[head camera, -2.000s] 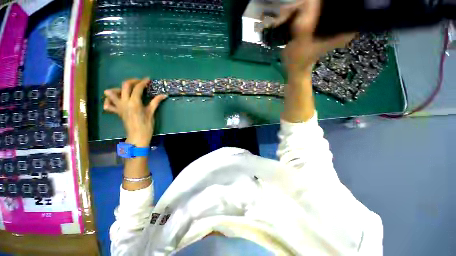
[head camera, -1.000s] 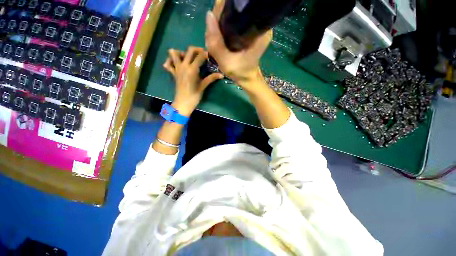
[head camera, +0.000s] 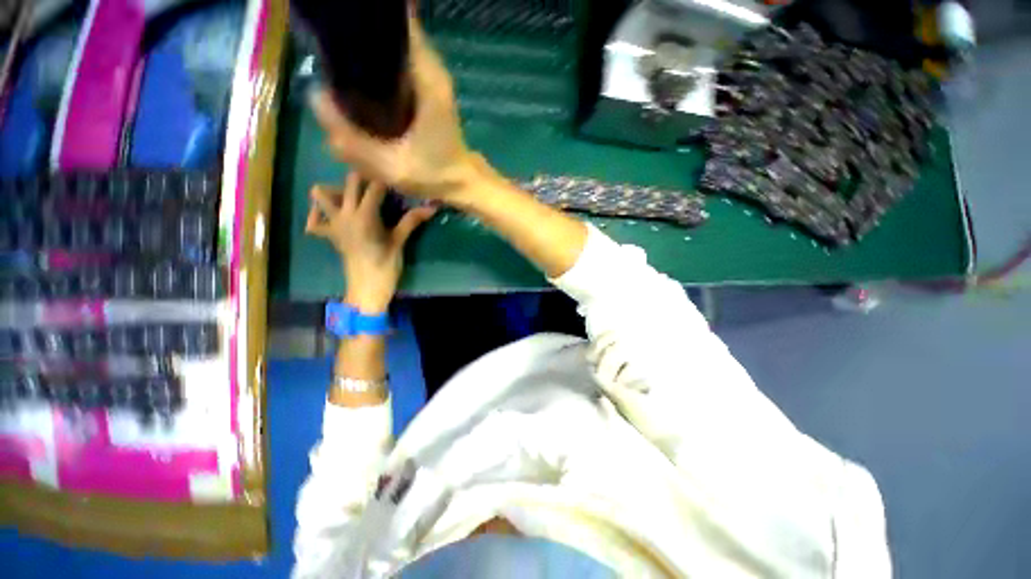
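My right hand is wrapped around a thick black electric screwdriver, held tilted over the left end of the module row; its tip is hidden behind the hand. The row of joined modules lies on the green mat and runs right from under my right wrist. My left hand, with a blue wrist strap, rests at the row's left end, fingers spread and thumb apart. A dark bit shows between thumb and fingers; whether they grip it cannot be told.
A heap of modules lies at the right on the green mat. A white and dark green screw feeder stands behind the row. Strips of circuit boards lie on printed cardboard at the left. Transparent trays are at the back.
My right hand with the screwdriver has moved from the feeder to the row's left end, beside my left hand. The left hand stays at that end. The camera view has shifted and turned.
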